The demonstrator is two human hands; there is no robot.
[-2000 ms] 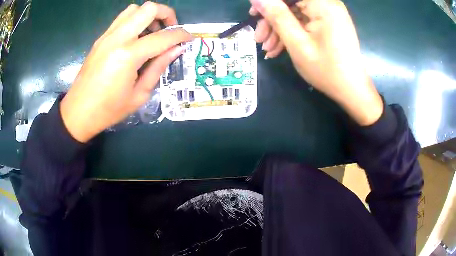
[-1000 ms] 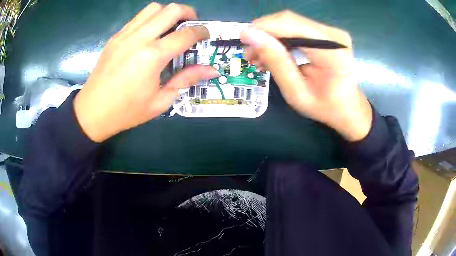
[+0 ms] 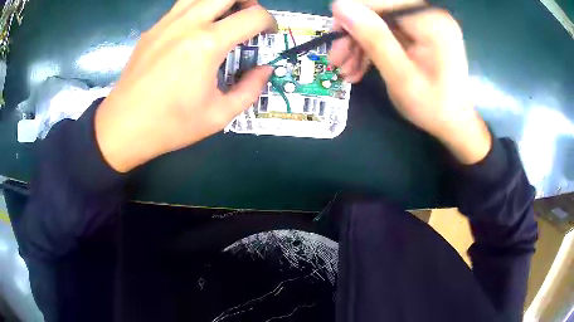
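Observation:
The white socket housing (image 3: 327, 128) lies open side up on the dark green tabletop. Inside are a green circuit board (image 3: 308, 87), a green wire, short red and dark wires, and a brass strip (image 3: 286, 116) along the near edge. My left hand (image 3: 182, 88) covers the housing's left side, its fingers on the far left corner and its thumb at the board's left. My right hand (image 3: 403, 69) holds a slim black pointed tool (image 3: 311, 44); its tip is over the board's upper left by the green wire. My left fingertips are partly hidden.
A clear crinkled plastic bag (image 3: 66, 100) with a white piece (image 3: 27, 130) lies at the left. Gold strips (image 3: 7, 25) show at the far left edge. A brown cardboard box (image 3: 450, 229) is below the table at right. The table's near edge runs before my lap.
The housing sits further right and higher in view. The tool tip has moved from the far brass strip to the green wire by the board. My left thumb has moved from the left side towards the board.

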